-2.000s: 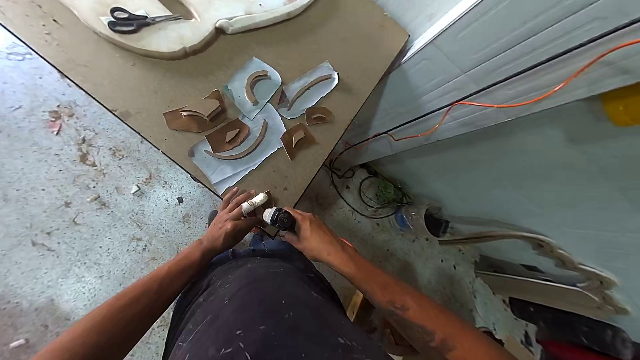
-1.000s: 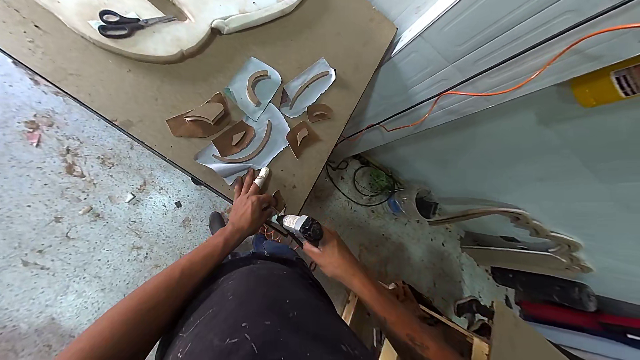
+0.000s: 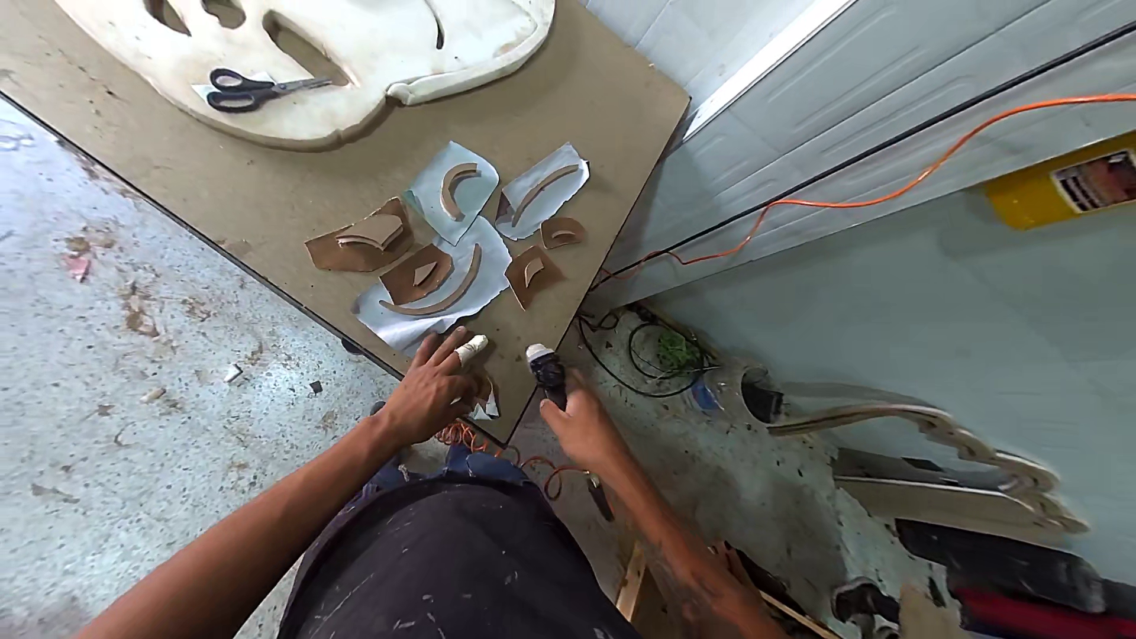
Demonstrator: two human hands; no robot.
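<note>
My left hand (image 3: 430, 395) rests at the near corner of the brown table (image 3: 577, 89), a finger wrapped in white tape, its fingers over a small brown-and-white piece (image 3: 485, 399). My right hand (image 3: 577, 422) grips a black handheld tool (image 3: 548, 373) with a white round head, over the table's right edge. What kind of tool it is, I cannot tell. Beyond the hands lie several curved brown strips and small cut pieces, among them a long curved strip (image 3: 444, 302), on white paper (image 3: 399, 328) and brown sheet pieces (image 3: 537, 277).
Black-handled scissors (image 3: 257, 89) lie on a large cream carved panel (image 3: 373, 53). An orange coiled hose (image 3: 461, 435) hangs by the table corner. Cables (image 3: 635, 355), a bucket (image 3: 741, 390) and curved frame parts (image 3: 958, 426) are on the floor at right, beside a grey panelled wall.
My right hand with the tool has moved away from my left hand, where the two were close together before. The small piece under my left fingers shows more plainly.
</note>
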